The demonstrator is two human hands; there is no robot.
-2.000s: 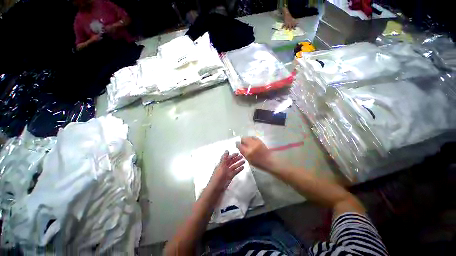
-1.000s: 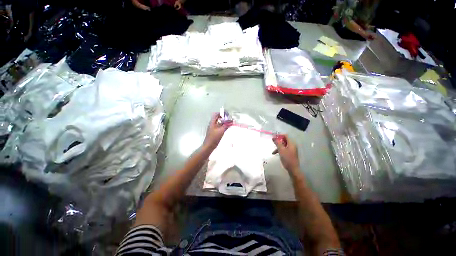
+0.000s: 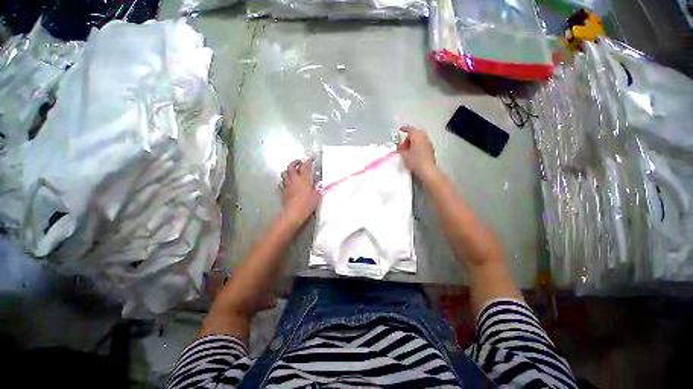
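A folded white T-shirt (image 3: 366, 216) lies flat in front of me, its neckline and dark neck label towards me. A clear polybag (image 3: 342, 102) lies spread from its far end, and the bag's pink-red band (image 3: 361, 172) runs slanted across the shirt's upper part. My left hand (image 3: 301, 186) is at the band's left end, at the shirt's left edge. My right hand (image 3: 416, 152) is at the band's right end, near the shirt's top right corner. Both hands hold the bag's mouth edge.
A phone (image 3: 477, 131) and a dark thin looped item (image 3: 520, 111) lie right of my hands. Empty polybags with a red edge (image 3: 498, 67) are at the far right. Unfolded garments (image 3: 121, 152) heap at left. Packed garments (image 3: 600, 175) are stacked at right, a yellow-black object (image 3: 583, 29) behind them.
The view has tilted down. The clear bag, bunched near my hands before, now lies spread beyond the shirt, with its band drawn over the shirt's top part. Both hands have moved with the band.
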